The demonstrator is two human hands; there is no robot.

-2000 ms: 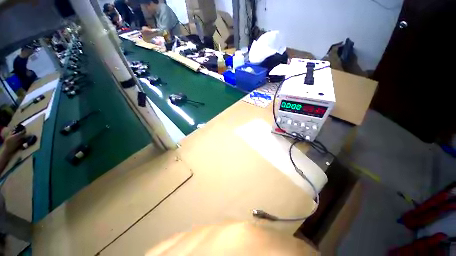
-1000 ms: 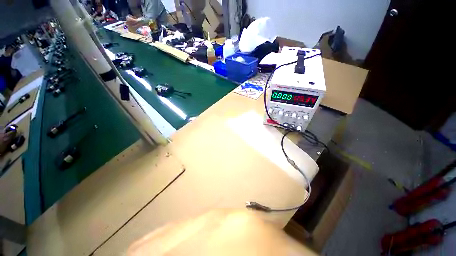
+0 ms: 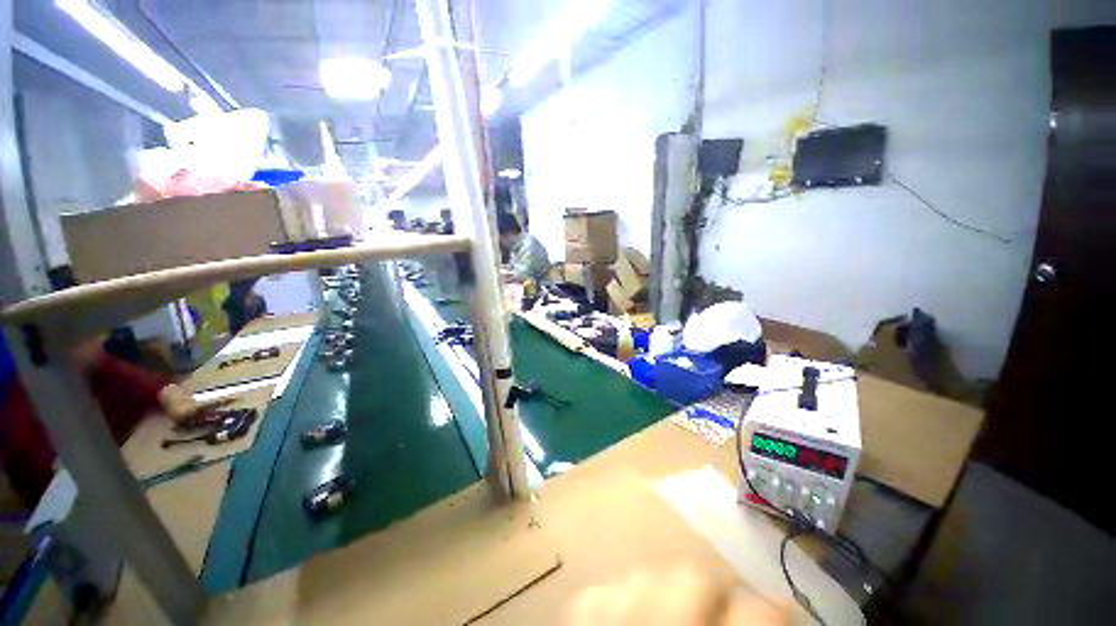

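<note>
A blurred, skin-coloured shape, likely my right hand (image 3: pixel 673 599), is cut off by the bottom edge; its fingers and anything in it cannot be made out. My left hand is not in view. The white bench power supply (image 3: pixel 798 446) stands on the bench at the right, with green and red digits lit. Its dark test lead (image 3: pixel 789 572) hangs from the front and runs out at the bottom edge; its loose end is not in view. The cardboard bench covering (image 3: pixel 612 520) lies in front.
A green conveyor belt (image 3: pixel 404 489) carries several dark handheld units (image 3: pixel 328 495). A pale rack upright (image 3: pixel 499 404) and a shelf rail (image 3: pixel 245 267) stand before it. A blue bin (image 3: pixel 685 374) sits behind the power supply. At the left, another person's hand (image 3: pixel 179 401) is near dark units.
The view has tilted up, so the bench things sit lower and further right. The shelf rail and ceiling lights now show. The test lead's loose end has left the picture, and less of the skin-coloured shape shows.
</note>
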